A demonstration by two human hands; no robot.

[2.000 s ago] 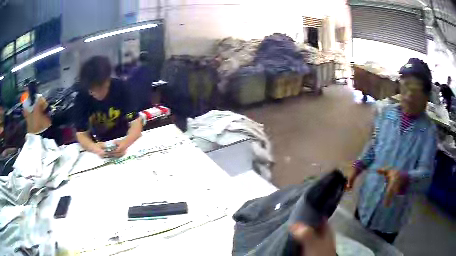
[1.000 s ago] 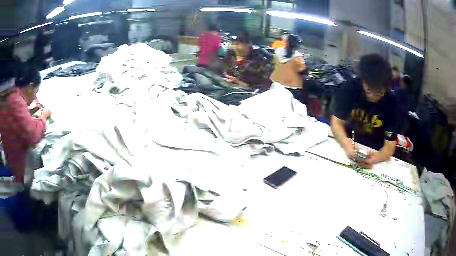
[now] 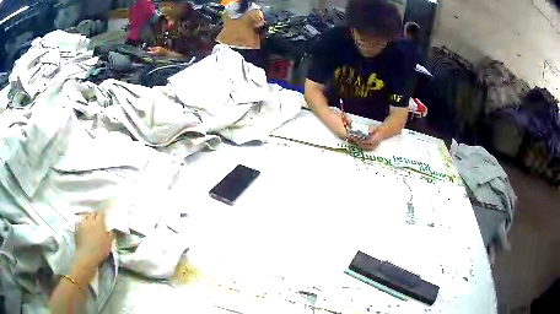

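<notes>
My left hand (image 3: 93,238), with a thin yellow band at the wrist, is at the lower left. Its fingers are on the near part of the large crumpled heap of pale grey-white garments (image 3: 153,122), bunching the cloth. The fingertips are partly lost in the folds. My right hand is out of the picture. A black smartphone (image 3: 235,184) lies on the white table (image 3: 307,227) to the right of the heap. The dark jacket is not in view.
A black case (image 3: 393,277) lies at the near right, with a thin teal-green stick (image 3: 376,286) along its edge. A coworker in a black printed T-shirt (image 3: 362,80) leans over the far edge. Grey garments (image 3: 485,184) lie beyond the right edge.
The view has swung left from the dark jacket to the pale heap, then partly back right and closer. My left hand has appeared on the heap; the hand holding the dark jacket has left view.
</notes>
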